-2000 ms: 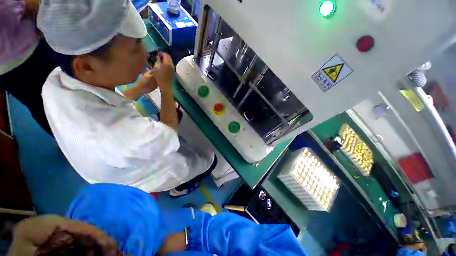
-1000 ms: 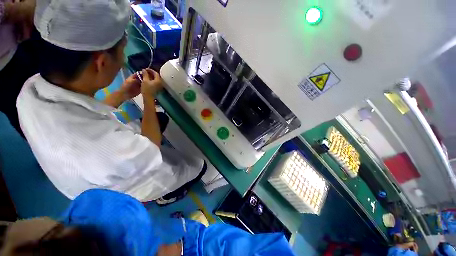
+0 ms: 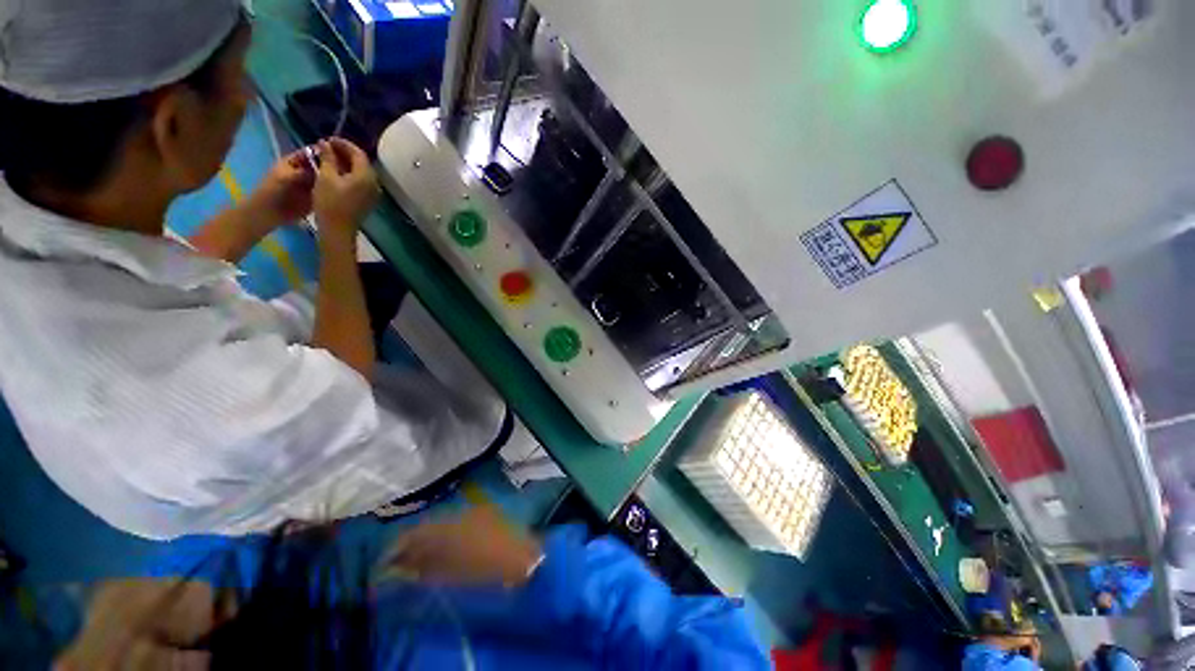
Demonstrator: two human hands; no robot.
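Blue sleeves point(image 3: 642, 606), blurred bare skin and a dark stringy thing point(image 3: 282, 610) fill the bottom edge. A bare hand point(image 3: 465, 544) shows by a blue cuff, blurred; I cannot tell whether it is mine or what it touches. More skin shows at the bottom left, cut off. I cannot pick out my left or right hand for sure. Ahead stands a large white press machine point(image 3: 734, 157) with an open bay. Its front panel point(image 3: 596, 393) has green buttons point(image 3: 467, 227) point(image 3: 562, 344) and a red emergency stop point(image 3: 515, 285) between them. A green lamp point(image 3: 887, 22) is lit.
A seated person in a white smock point(image 3: 236, 380) and cap, at left, holds a small thing near a thin tube point(image 3: 343, 85). A blue control box point(image 3: 393, 33) stands behind. Stacked parts trays point(image 3: 760, 472) and yellow-gold parts point(image 3: 878, 402) lie right of the machine.
The view has shifted, so the seated person and front panel sit further left. The blurred bare hand and dark stringy thing at the bottom now show more. The seated person's hands have come down from face height.
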